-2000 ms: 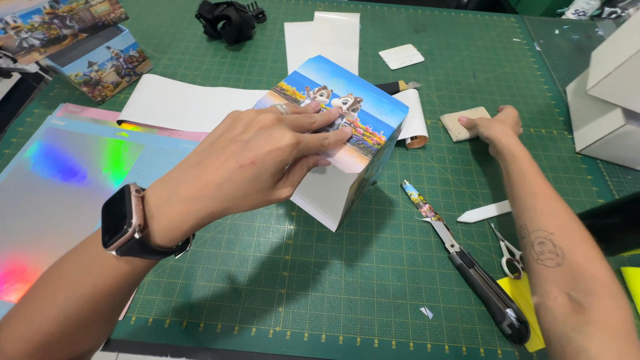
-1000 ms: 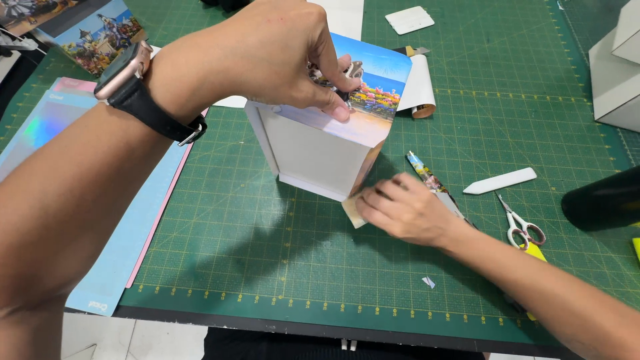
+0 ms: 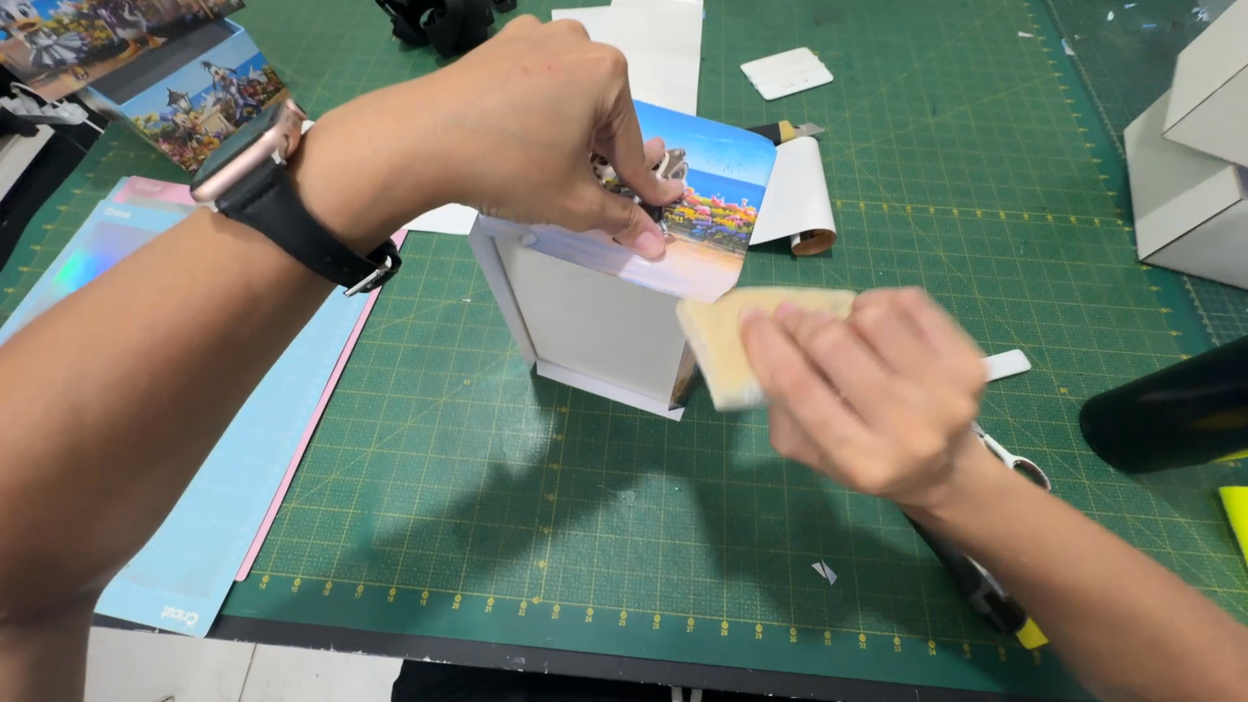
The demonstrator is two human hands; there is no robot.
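A white box (image 3: 595,312) stands on a green cutting mat (image 3: 468,507), its top covered by a printed sheet (image 3: 717,185) with flowers, sea and sand. My left hand (image 3: 575,146) presses down on the sheet from above, and its fingers cover part of the printed figures. At the box's upper right corner my right hand (image 3: 868,390), blurred, grips a pale, flat, felt-like pad (image 3: 721,341). The pad's left corner is close to the sheet's edge; whether they touch I cannot tell.
Blue and pink craft mats (image 3: 195,487) lie at left, below printed boxes (image 3: 200,93). A utility knife (image 3: 780,132), a curled sheet (image 3: 799,195) and a white card (image 3: 786,73) are behind. Scissors (image 3: 1019,463), a black cylinder (image 3: 1170,405) and white boxes (image 3: 1194,185) are at right.
My right hand took hold of the pad at the right and brought it to the box's lower corner, then up beside the top. My left hand has stayed on the printed sheet, its fingers now bent.
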